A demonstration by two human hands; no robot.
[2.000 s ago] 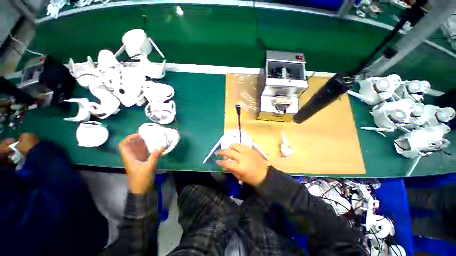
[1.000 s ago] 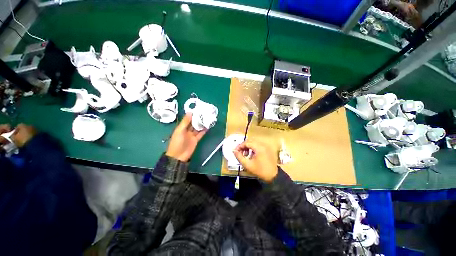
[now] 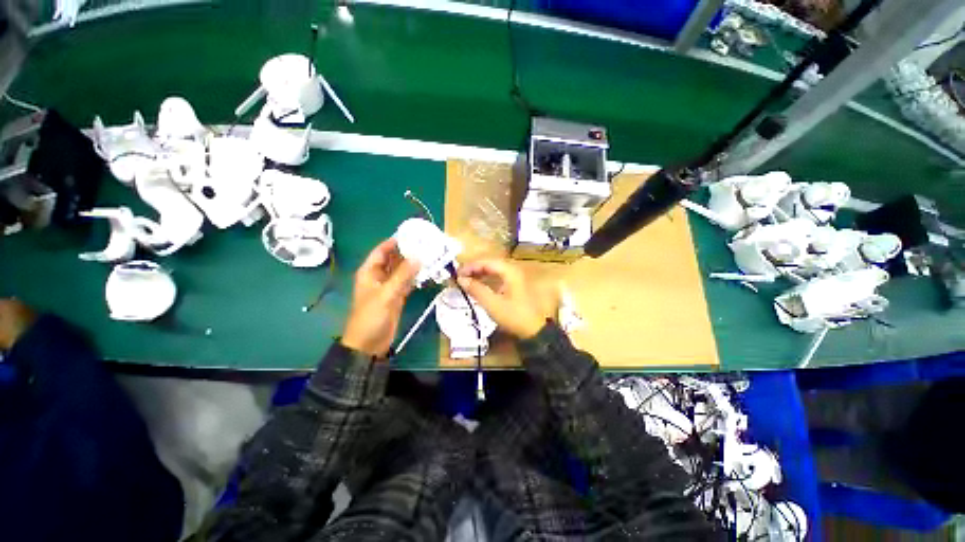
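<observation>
My left hand (image 3: 379, 296) holds a white rounded housing part (image 3: 425, 250) above the front of the bench. My right hand (image 3: 506, 296) pinches a thin black cable lead (image 3: 463, 284) at the right side of that part. The cable runs down over a white camera base (image 3: 460, 325) lying at the left edge of the mat; its small pale end hangs past the bench edge. One thin antenna (image 3: 415, 324) sticks out to the base's left. Its right side is hidden by my right hand. A short lead also sticks up behind the held part.
A screw feeder (image 3: 565, 180) stands on the tan mat (image 3: 656, 307), with a black screwdriver (image 3: 639, 214) beside it. White housings (image 3: 225, 182) pile at left, camera units (image 3: 815, 249) at right. A blue bin (image 3: 781, 423) is below the bench. Another person's dark sleeve (image 3: 64, 413) is at far left.
My left hand has brought the white part down and nearer the base. My right hand has moved from the base up to the cable beside the part. The camera view has shifted.
</observation>
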